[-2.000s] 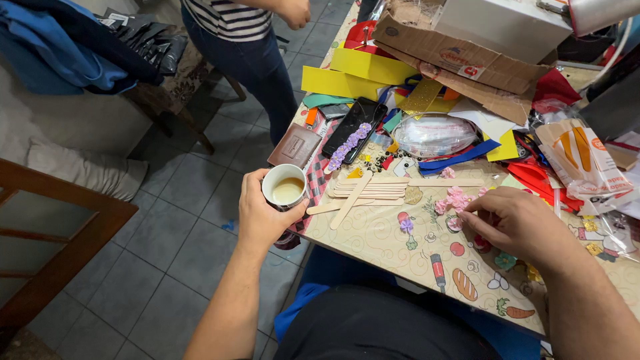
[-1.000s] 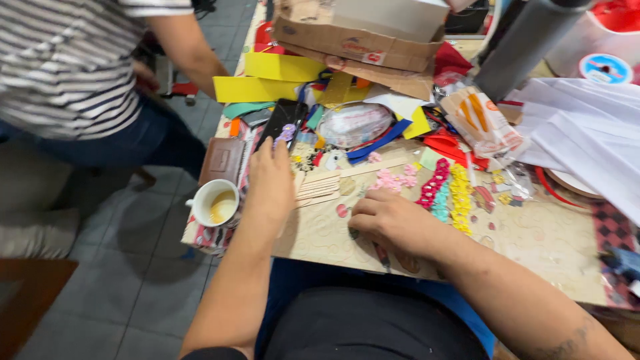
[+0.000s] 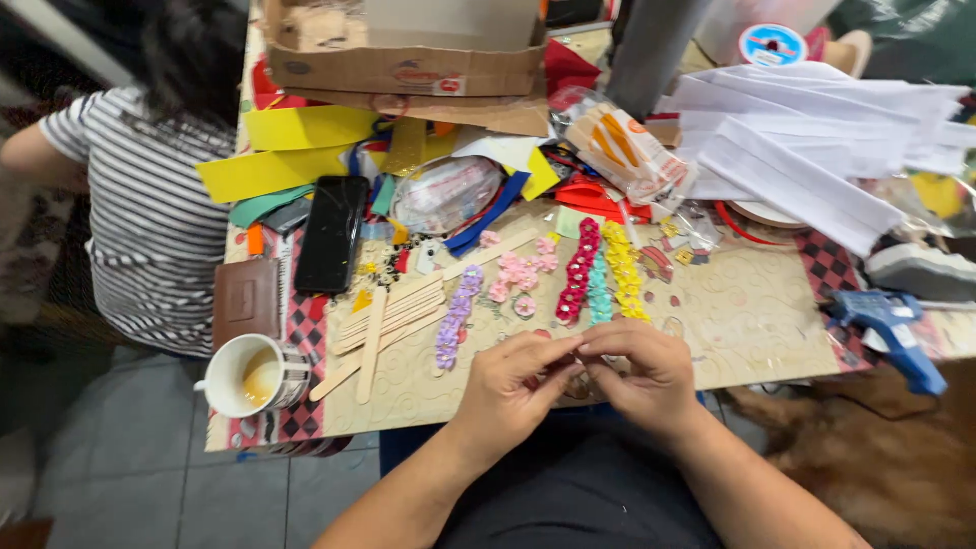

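Observation:
My left hand [image 3: 518, 393] and my right hand [image 3: 637, 374] meet at the fingertips over the table's front edge; whatever may be between them is too small or hidden to tell. Just beyond lie a lilac flower strip [image 3: 459, 316], loose pink fabric flowers [image 3: 518, 274], a crimson flower strip [image 3: 578, 271], a turquoise one [image 3: 598, 286] and a yellow one [image 3: 627, 271]. Left of the lilac strip, wooden craft sticks [image 3: 393, 313] lie in a loose pile. A white mug [image 3: 255, 377] with a light brown drink stands at the left corner, beside a brown leather wallet [image 3: 248, 301].
A black phone [image 3: 330, 235], yellow sheets [image 3: 278, 168], a plastic pouch [image 3: 446, 194] and a cardboard box [image 3: 404, 72] crowd the back. White fabric strips [image 3: 793, 145] and a blue glue gun [image 3: 888, 328] are at right. A person in a striped shirt [image 3: 152, 229] is at left; a furry animal [image 3: 877, 457] is below right.
My left hand held the mug, then reached to the lilac strip by the phone; the mug now stands on the table and the strip lies beside the sticks. Both hands have come together. The view has shifted right.

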